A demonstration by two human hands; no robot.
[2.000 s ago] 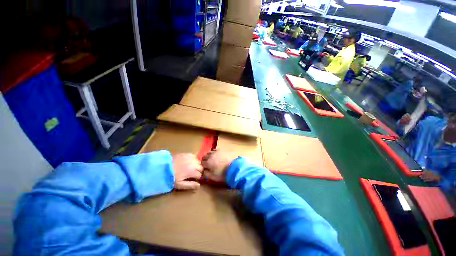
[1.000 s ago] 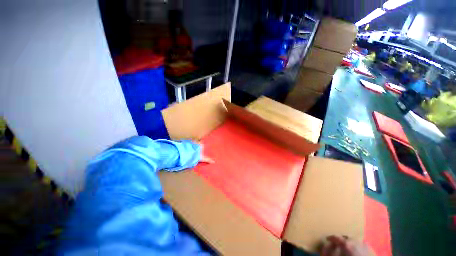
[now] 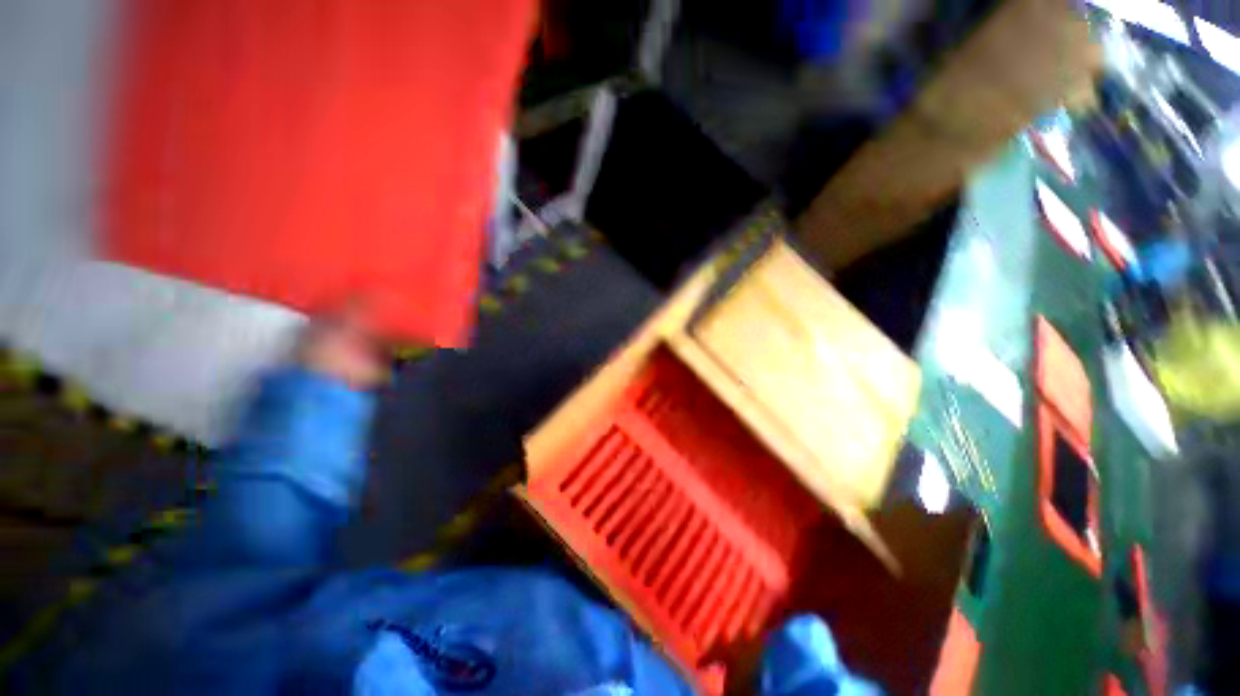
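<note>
A large flat red foam sheet (image 3: 320, 150) is raised at the upper left, outside the carton. My left hand (image 3: 344, 351) holds it by its lower edge; the hand is blurred. The open brown carton (image 3: 802, 367) stands in the middle. Inside it is red slotted foam packing (image 3: 666, 524) with rows of dark slots. My right hand is not visible; only a blue sleeve end shows at the bottom, by the carton's near side.
The green bench (image 3: 1013, 544) runs along the right, with red pads and dark panels (image 3: 1070, 479) on it. Stacked cartons (image 3: 938, 143) stand behind. A white-legged table (image 3: 592, 157) is at the back. A blurred person in yellow is at the far right.
The red sheet that covered the carton's inside is now lifted out to the upper left in my left hand. The slotted foam is uncovered. The view has tilted, and my right hand has left sight.
</note>
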